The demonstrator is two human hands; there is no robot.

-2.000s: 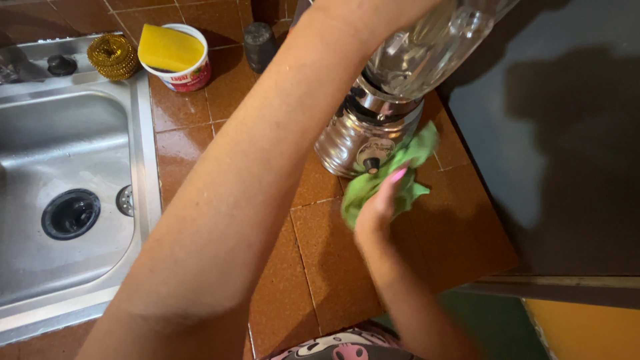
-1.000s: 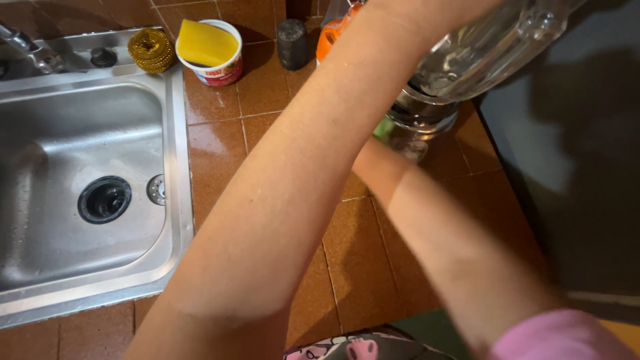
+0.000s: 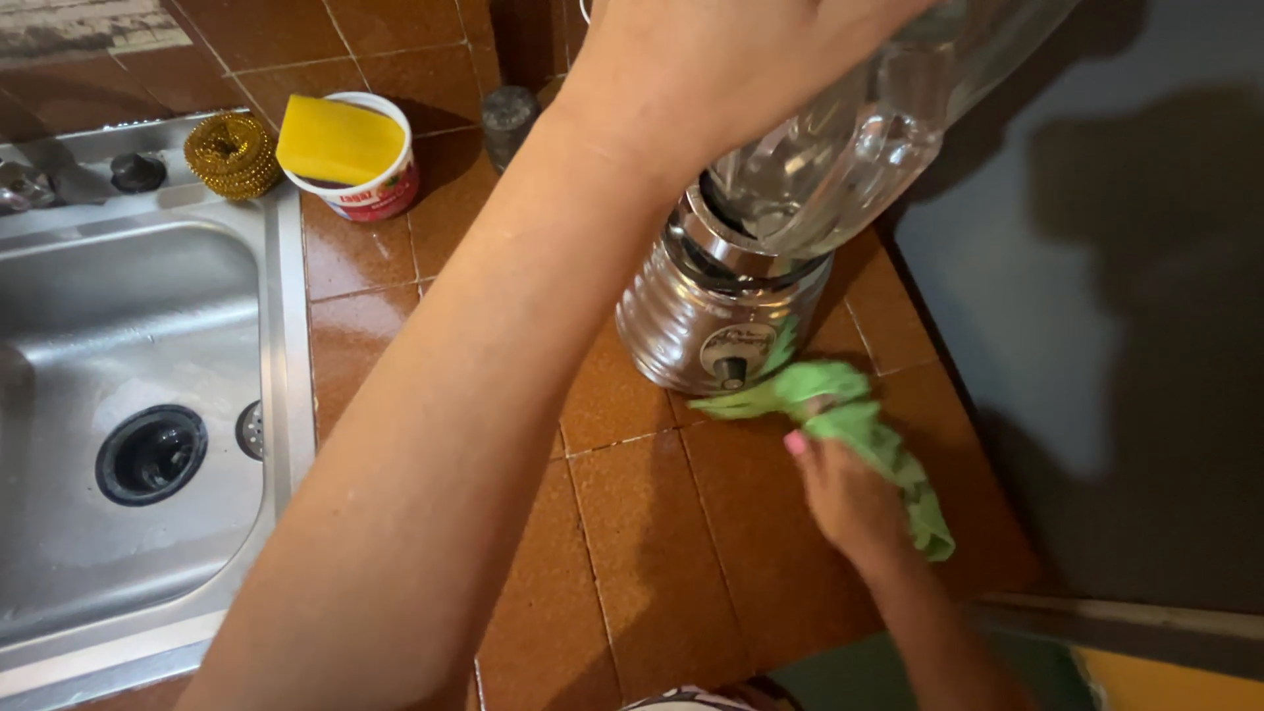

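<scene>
A blender stands on the brown tiled counter, its ribbed chrome base (image 3: 726,316) below a clear jar (image 3: 839,168) that leans up and to the right. My left hand (image 3: 711,69) reaches across to the top of the jar; its fingers run out of the picture at the upper edge, so its hold is hidden. Just in front of the base, my right hand (image 3: 854,494) grips a crumpled green cloth (image 3: 839,395). One end of the cloth lies close to the base's dark knob (image 3: 731,371), and the other hangs to the right of the hand.
On the left is a stainless steel sink (image 3: 281,346) with a black drain (image 3: 152,454). A golden scouring pad (image 3: 232,155) rests on its rim. Beside it stand a tub (image 3: 380,197) with a yellow sponge (image 3: 341,138) and a dark cylindrical object (image 3: 509,123). A grey surface (image 3: 1106,346) borders the counter's right.
My right hand, hidden behind my left arm one second ago, now shows in front of the base with the green cloth. My left arm still reaches across to the jar.
</scene>
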